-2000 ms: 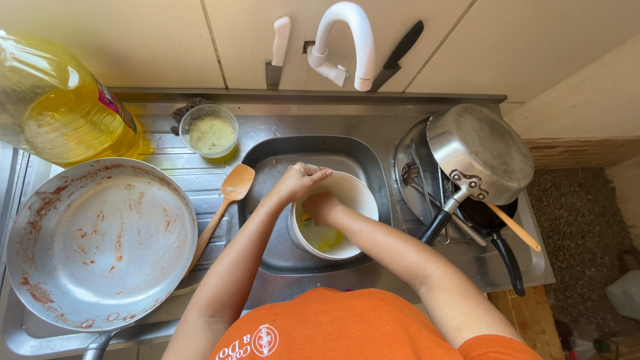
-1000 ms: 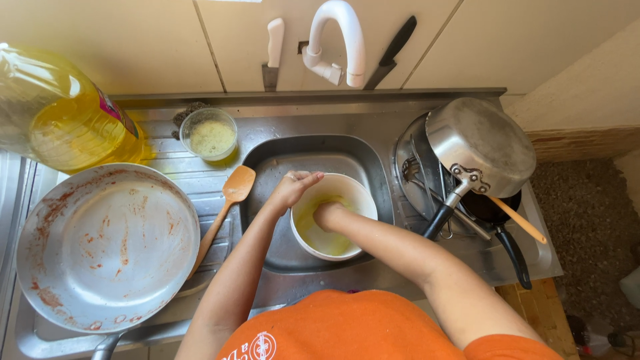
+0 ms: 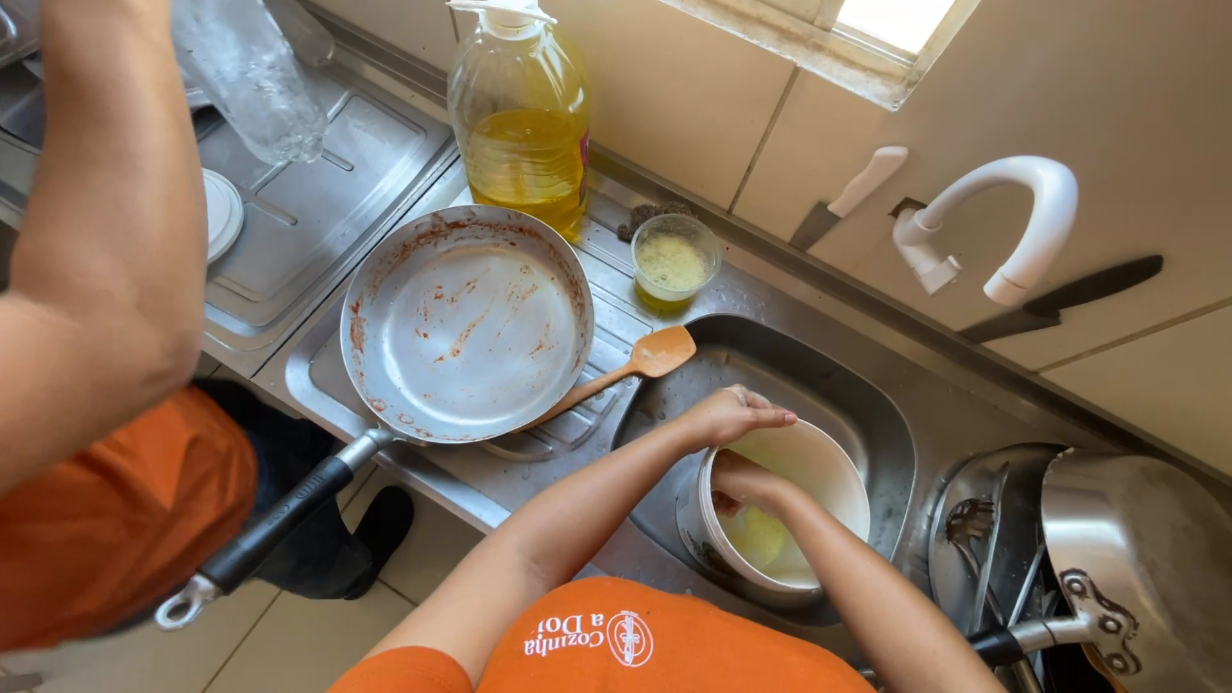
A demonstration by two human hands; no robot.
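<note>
In the steel sink basin [image 3: 770,371] a white plastic tub [image 3: 837,472] stands tilted, with some yellowish stuff low inside. My left hand [image 3: 736,419] grips its rim at the upper left. Down inside the tub, my right hand [image 3: 739,481] is partly hidden by the wall and its own wrist; whether it holds anything cannot be seen. Left of the basin an orange spatula [image 3: 662,352] leans with its head at the edge. A large pan [image 3: 469,332] with reddish residue lies on the drainboard.
Behind the pan stand a big jug of yellow liquid [image 3: 525,159], a clear cup of yellowish foam [image 3: 676,258] and a dark scourer [image 3: 654,218]. A white faucet [image 3: 1035,217] arches between two knives on the wall. Stacked pots [image 3: 1136,539] fill the right; a co-worker's arm [image 3: 106,221] is at left.
The view has swung left, bringing in a co-worker beside a clear plastic bottle. My left hand stays at the tub's rim and my right hand inside it.
</note>
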